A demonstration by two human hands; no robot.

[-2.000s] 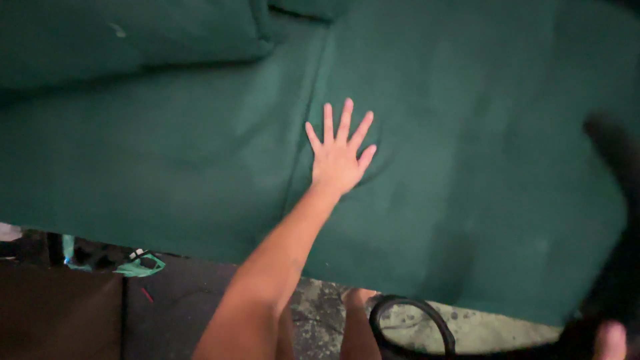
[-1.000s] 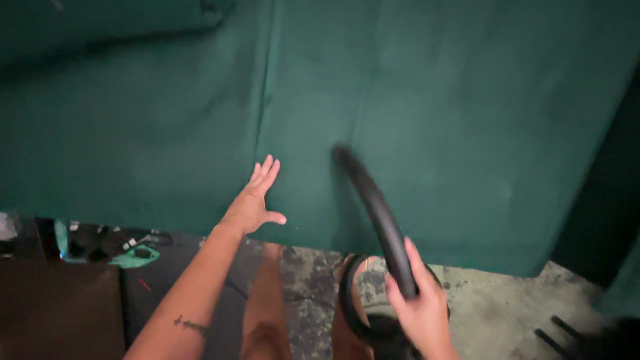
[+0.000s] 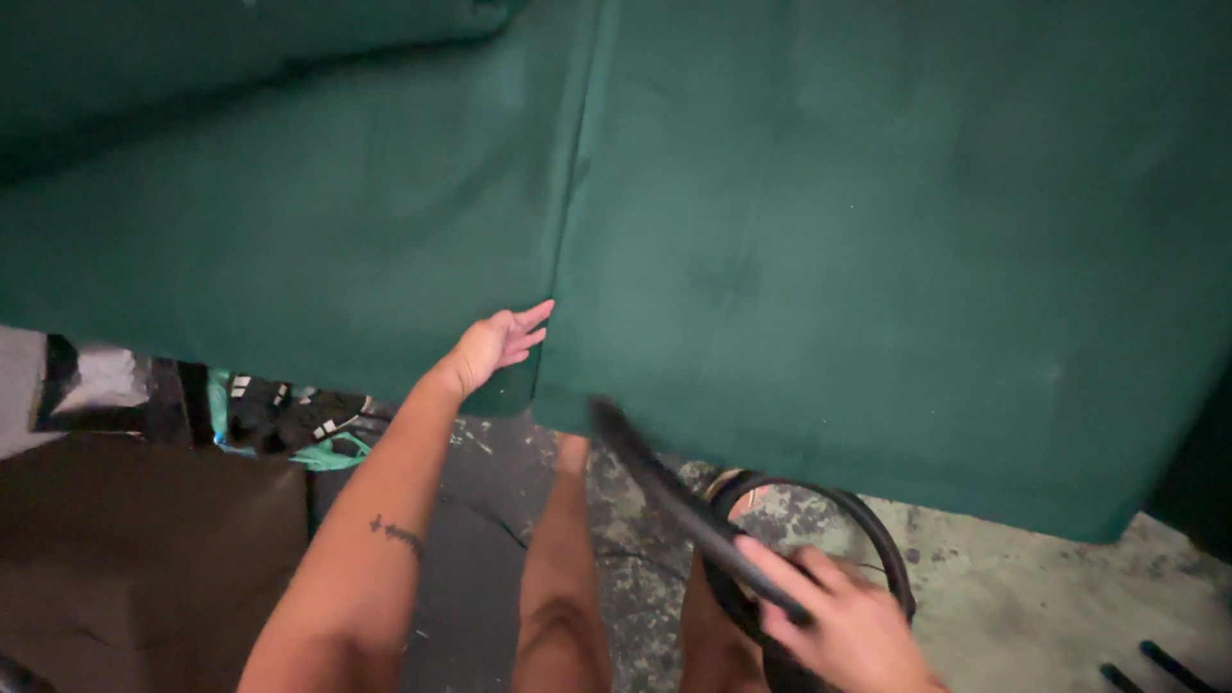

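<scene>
Dark green fabric (image 3: pixel 847 250) spreads across most of the view, with a seam or fold line running down its middle. My left hand (image 3: pixel 505 342) rests at that line near the fabric's lower edge, palm turned sideways, fingers apart, holding nothing. Low on the right, my right hand (image 3: pixel 837 606) grips a black curved tube (image 3: pixel 664 486), which looks like a vacuum cleaner wand. The tube's blurred tip is over the fabric's lower edge, just right of the seam. A black hose (image 3: pixel 881 539) loops behind my right hand.
A thicker layer of green fabric (image 3: pixel 231 48) lies at the upper left. Below the edge are my legs, a stained concrete floor (image 3: pixel 1011 587), a brown surface (image 3: pixel 144 558) and a green plastic bag (image 3: pixel 332 452) beside black items. Dark rods (image 3: pixel 1169 664) show at the lower right.
My left hand has gone from flat on the fabric to sideways near its lower edge. The black tube's tip has moved down and left toward the edge, held in my right hand.
</scene>
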